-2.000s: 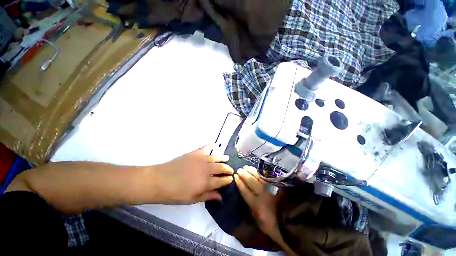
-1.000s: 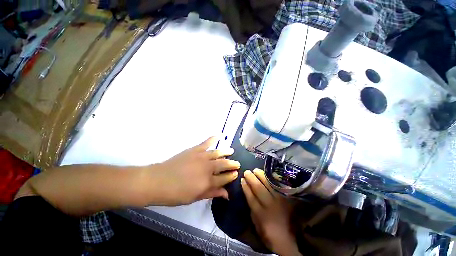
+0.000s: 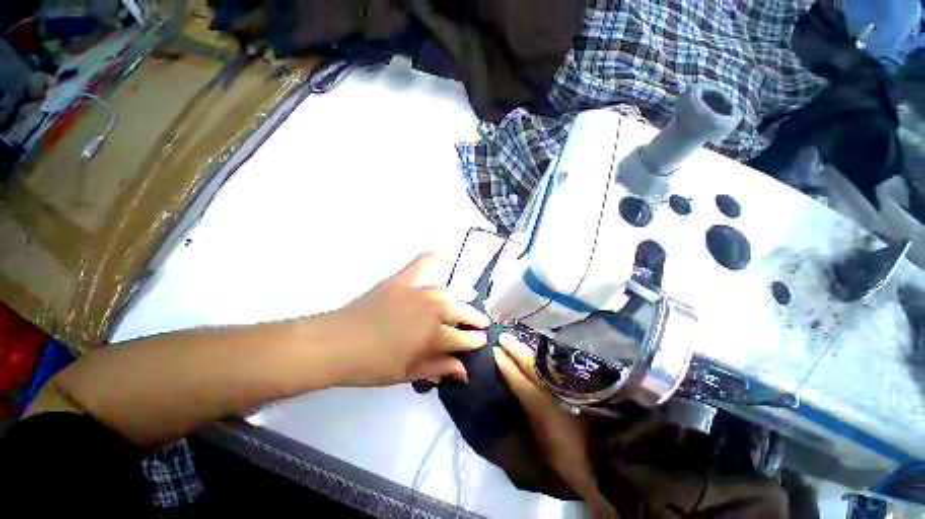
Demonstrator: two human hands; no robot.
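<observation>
A black garment piece [image 3: 485,411] lies under both hands beside the needle area of the white sewing machine [image 3: 588,218]. My left hand [image 3: 411,329] presses on the piece from the left, fingertips at its upper part. My right hand [image 3: 543,400] lies on its right side below the machine head, fingertips close to my left fingertips. The black piece runs into dark brown fabric [image 3: 680,466] bunched under and in front of the head. The needle and presser foot are hidden by the head and fingers. The slide plate [image 3: 473,258] shows above my left hand.
The white table [image 3: 294,213] has a tape-like front edge [image 3: 325,471]. Taped brown cardboard [image 3: 112,203] lies at the left. Plaid cloth [image 3: 649,61] and dark brown cloth [image 3: 507,51] are heaped behind the machine. Something red [image 3: 22,355] shows at the left rim.
The camera view has shifted. My left hand has moved up towards the needle area, its fingertips now closer to my right fingertips over the black piece.
</observation>
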